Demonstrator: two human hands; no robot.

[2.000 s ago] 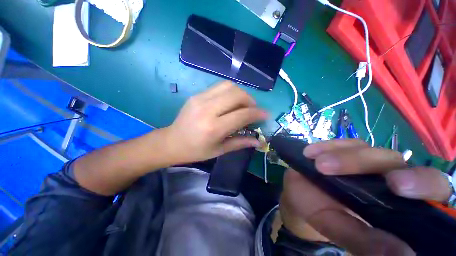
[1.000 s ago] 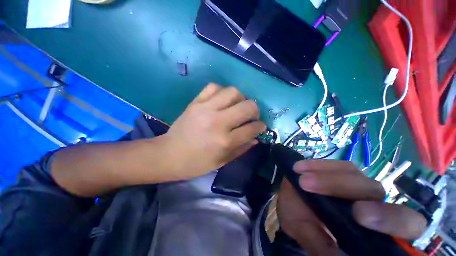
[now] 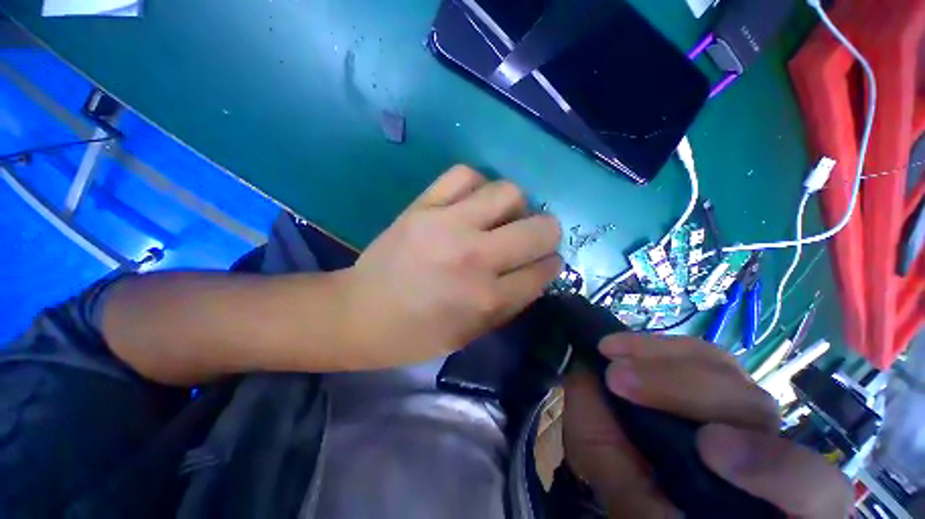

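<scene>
My left hand (image 3: 461,269) grips a flat black battery unit (image 3: 487,355) at the bench edge over my lap. The unit's upper end, with a bit of circuit board (image 3: 570,281) showing, is mostly hidden by my fingers. My right hand (image 3: 700,416) holds a thick black powered hand tool (image 3: 644,431). The tool's narrow front end points at the unit's upper end. Whether its tip touches is hidden.
A glossy black smartphone (image 3: 588,81) lies above my hands. Green circuit boards (image 3: 674,266) are heaped right of them, beside blue-handled cutters (image 3: 749,309). A white cable (image 3: 860,172) loops before a red tray (image 3: 847,182). A small black piece (image 3: 394,127) lies on the mat.
The view has shifted, so the bench things sit farther right and the paper roll has left the picture. Both hands keep their grips, and my left hand covers more of the unit's upper end.
</scene>
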